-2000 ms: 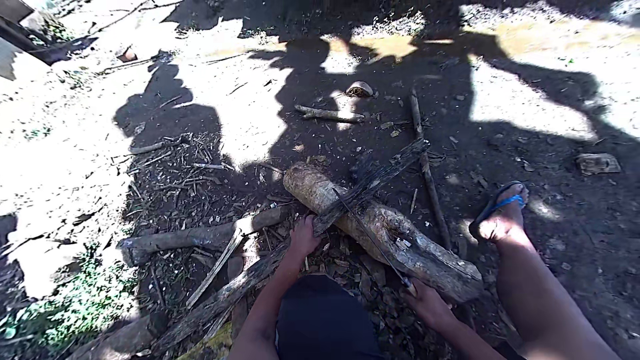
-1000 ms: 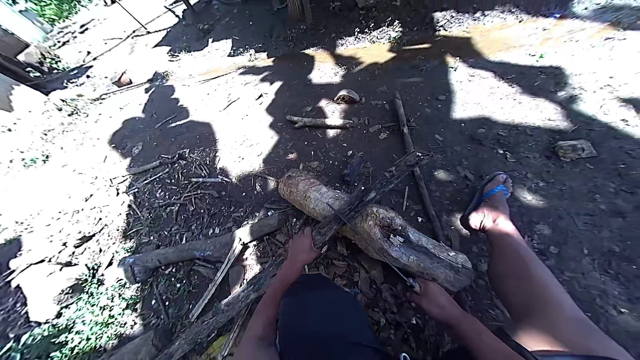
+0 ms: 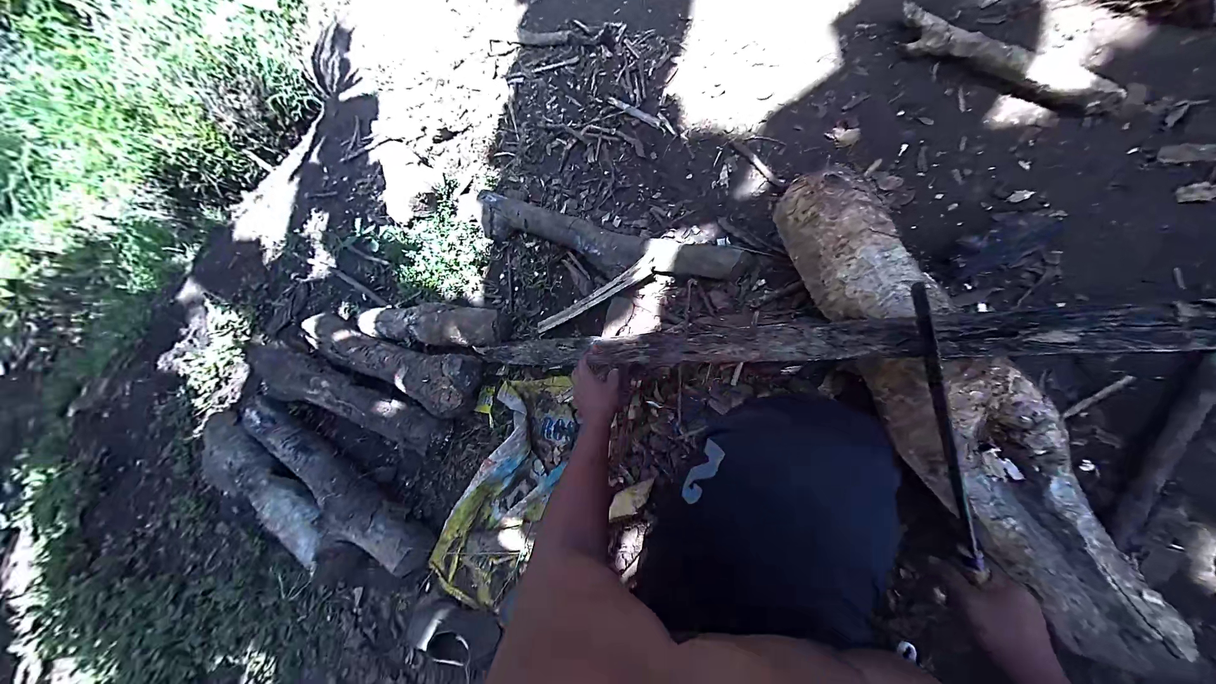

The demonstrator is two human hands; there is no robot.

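Note:
A long dark split length of wood [image 3: 741, 344] lies across a thick pale log [image 3: 845, 242], which rests on the ground at the right. My left hand [image 3: 598, 385] grips the split wood toward its left end. Low at the right, my right hand [image 3: 993, 603] is closed on the handle of a long, thin, dark blade [image 3: 940, 427], perhaps a machete. The blade points up and away from me, over the log, and its upper part overlaps the split wood. Whether it touches the wood I cannot tell.
Several cut log pieces [image 3: 332, 475] lie together at the left beside a printed yellow sack [image 3: 489, 494]. A thinner log [image 3: 608, 242] and scattered twigs [image 3: 589, 114] are beyond. Another branch [image 3: 1016, 62] lies at the upper right, and grass [image 3: 142, 123] grows at the left.
The view has swung strongly to the left, bringing the cut logs and sack into sight. The blade now stands out against the split wood; my left hand still holds that wood.

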